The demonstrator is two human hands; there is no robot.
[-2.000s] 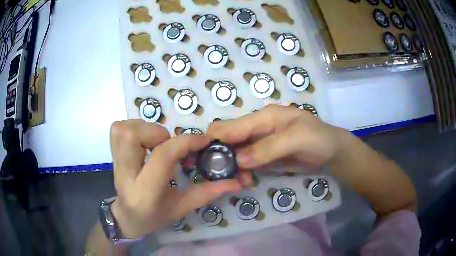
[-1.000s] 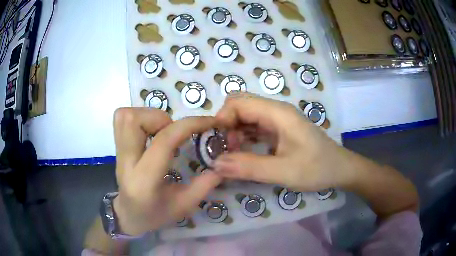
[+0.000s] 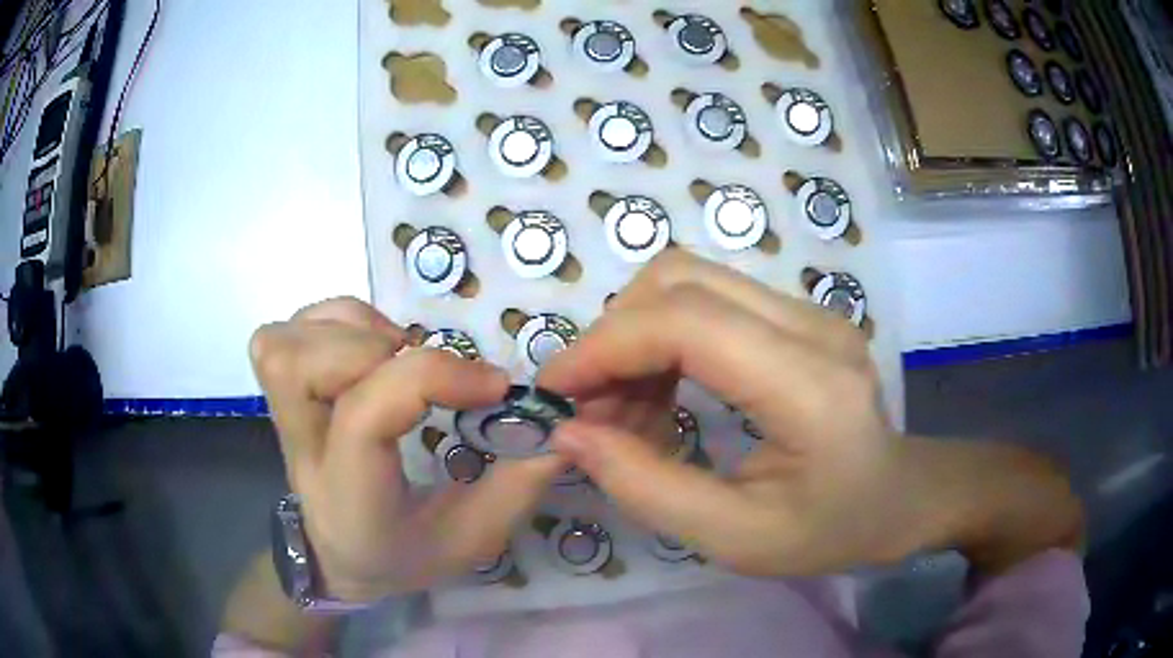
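Observation:
A small round speaker unit [image 3: 512, 427] is held tilted between both hands above the foam tray. A dark curved edge and a paler centre show; which face it is I cannot tell for sure. My left hand [image 3: 399, 444] grips its left side with thumb and fingertips. My right hand [image 3: 746, 424] pinches its right side between thumb and index finger. The white foam tray [image 3: 495, 193] lies beneath, with rows of pale-ringed units [image 3: 621, 131] in its cutouts. My hands hide part of the lower rows.
Empty tan tray pockets [image 3: 419, 79] show at the top. A clear blister tray [image 3: 958, 180] with dark-faced units is at upper right, beside stacked trays [image 3: 1149, 193]. A handheld meter [image 3: 49, 167] and wooden board [image 3: 113, 212] are at left. The bench has a blue edge [image 3: 1016, 337].
The unit has been turned between my fingers, from dark domed face, through a pale-ringed view, to a tilted view. The foam tray and bench appear shifted right in the picture.

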